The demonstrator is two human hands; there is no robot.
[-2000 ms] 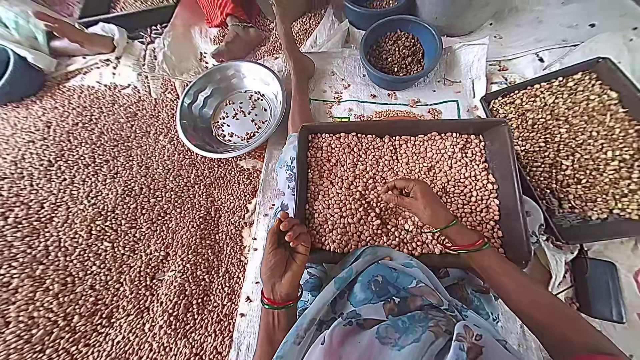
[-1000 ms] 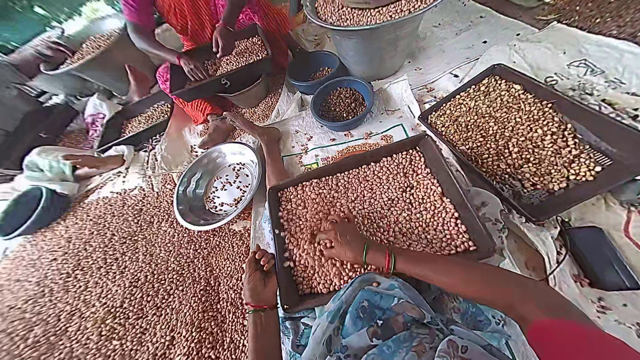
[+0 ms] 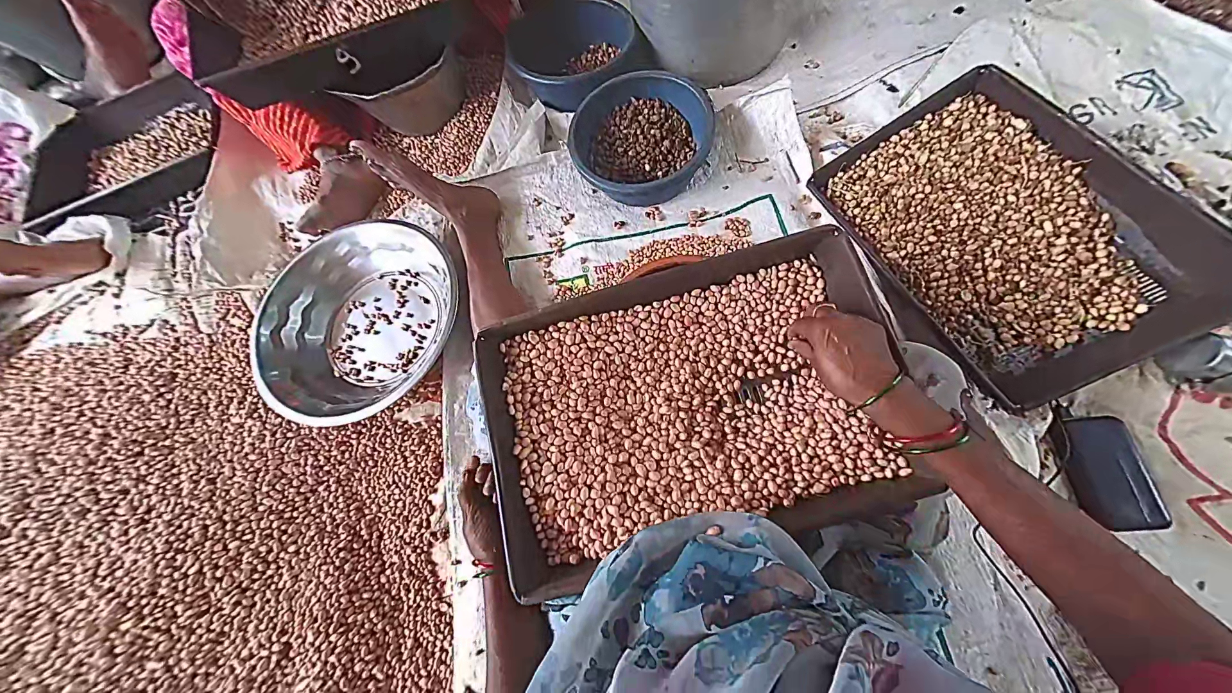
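A dark rectangular tray [image 3: 498,433] lies over my lap, filled with pinkish-brown nuts or seeds [image 3: 626,414]. My right hand [image 3: 842,351], wearing green and red bangles, is over the right part of the nuts with its fingertips bent together; whether a nut is between them cannot be made out. A small patch of the tray's slotted bottom shows left of that hand. Beside the tray's left wall is my left hand [image 3: 479,510], partly hidden by the wall, so its fingers are hard to read. A shiny steel basin [image 3: 289,327] holding small dark pieces stands left of the tray.
Loose nuts [image 3: 212,539] cover the floor at left. Two blue bowls, a front one [image 3: 582,144] and a rear one [image 3: 525,58], hold dark pieces. A second tray [image 3: 1193,260] of paler nuts is at right, near a black flat case [image 3: 1116,472]. Co-workers' limbs and trays are at upper left.
My right hand has moved to the right across the nuts, and the tray's slotted bottom now shows in a small patch. The view has shifted.
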